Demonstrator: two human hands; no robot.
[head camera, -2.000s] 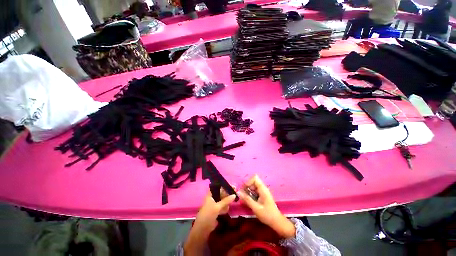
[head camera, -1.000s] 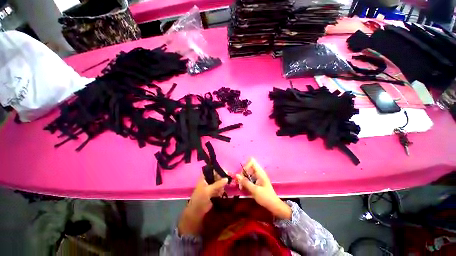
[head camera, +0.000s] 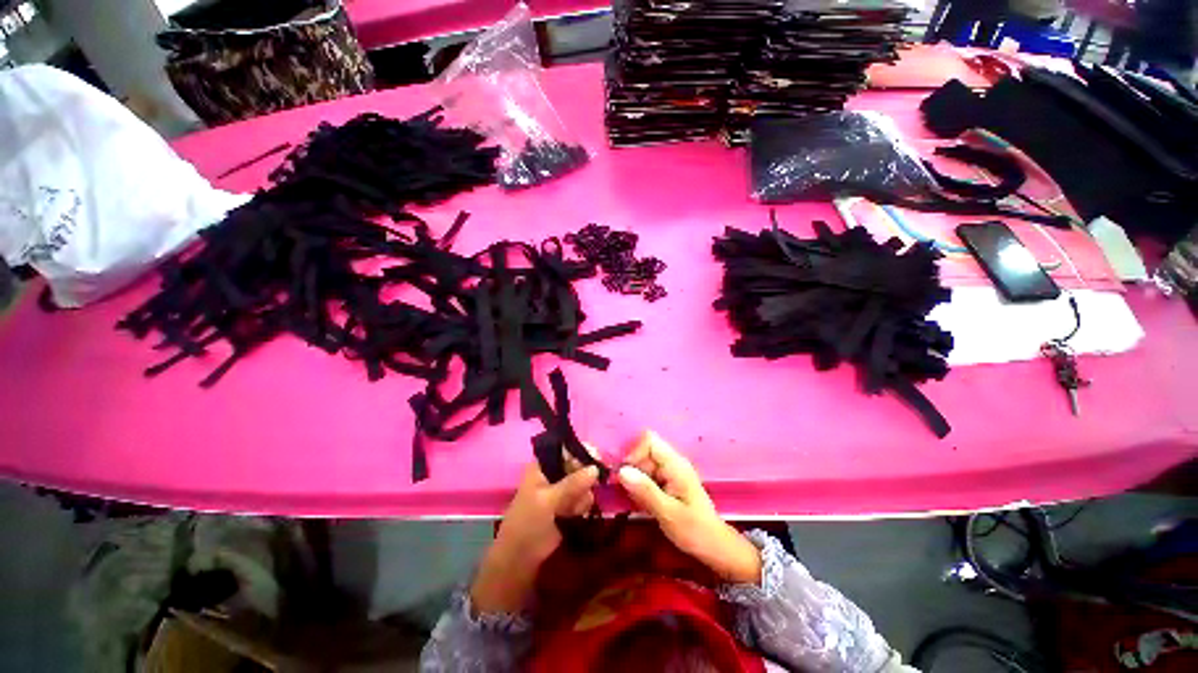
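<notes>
My left hand (head camera: 549, 506) is shut on black webbing straps (head camera: 549, 454) at the table's front edge, with strap ends sticking up and hanging below. My right hand (head camera: 667, 493) is beside it, thumb and fingertips pinched at the end of a strap held in the left. Any tool inside the right hand is hidden. A loose, tangled pile of black straps (head camera: 342, 263) lies on the left. A denser fanned pile (head camera: 834, 302) lies on the right. Tiny black buckles (head camera: 618, 260) are heaped between the piles.
The pink table (head camera: 329, 447) curves across the view. A white sack (head camera: 92, 197) stands at left. Behind are a clear bag (head camera: 519, 125), stacked black panels (head camera: 677, 72) and another plastic bag (head camera: 834, 155). A smartphone (head camera: 1005, 259) and keys (head camera: 1067, 368) lie at right.
The view has tilted down, so the table sits higher. The right hand's fingers have closed in on the strap end; the dark tool seen in it earlier no longer shows.
</notes>
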